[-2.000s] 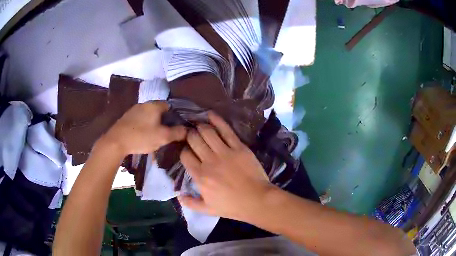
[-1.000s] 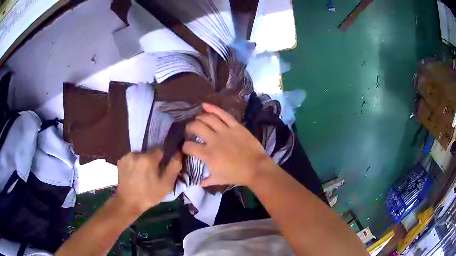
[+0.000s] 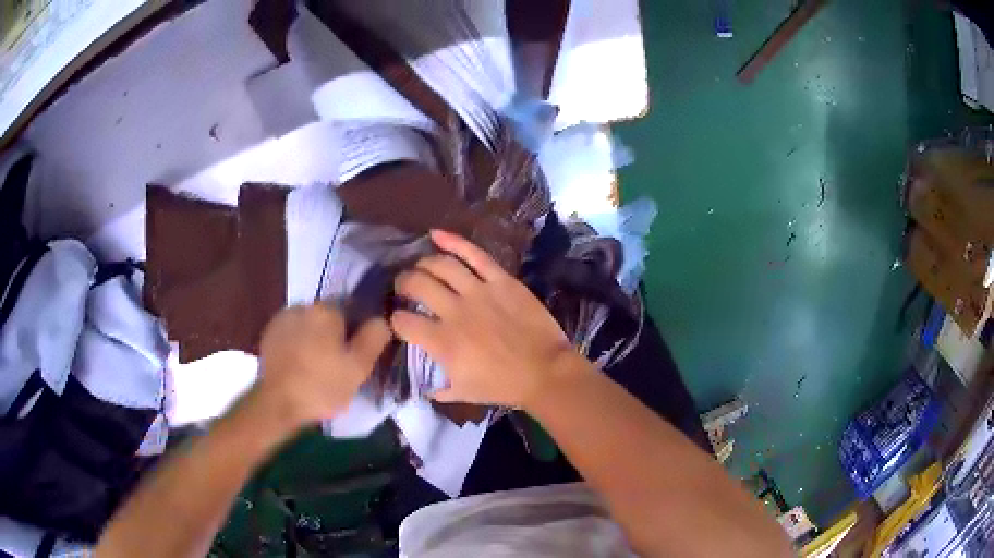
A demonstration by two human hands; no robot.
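Observation:
Brown cut panels [image 3: 207, 267] lie stacked at the left and run into a gathered bundle in the middle. White cut pieces [image 3: 382, 149] fan out above, and more show between the brown ones. My left hand [image 3: 316, 354], slightly blurred, grips a dark tie strip [image 3: 371, 294] at the bundle's near left side. My right hand [image 3: 474, 322] lies on the bundle just to the right, its fingers curled over the layered edges and holding them. Light blue sheer strips [image 3: 635, 234] hang at the bundle's right side. The fingertips of both hands partly hide the dark strip.
Black-and-white pieces [image 3: 93, 327] lie at the left. The white bench [image 3: 594, 65] is under the bundle. The green floor [image 3: 763, 218] is at the right, with a blue scrap basket [image 3: 888, 431] at the lower right and a brown piece [image 3: 954, 234] above it.
My left hand has moved down and toward me from the top of the bundle, with the dark strip. My right hand has stayed on the bundle. The camera view has shifted slightly.

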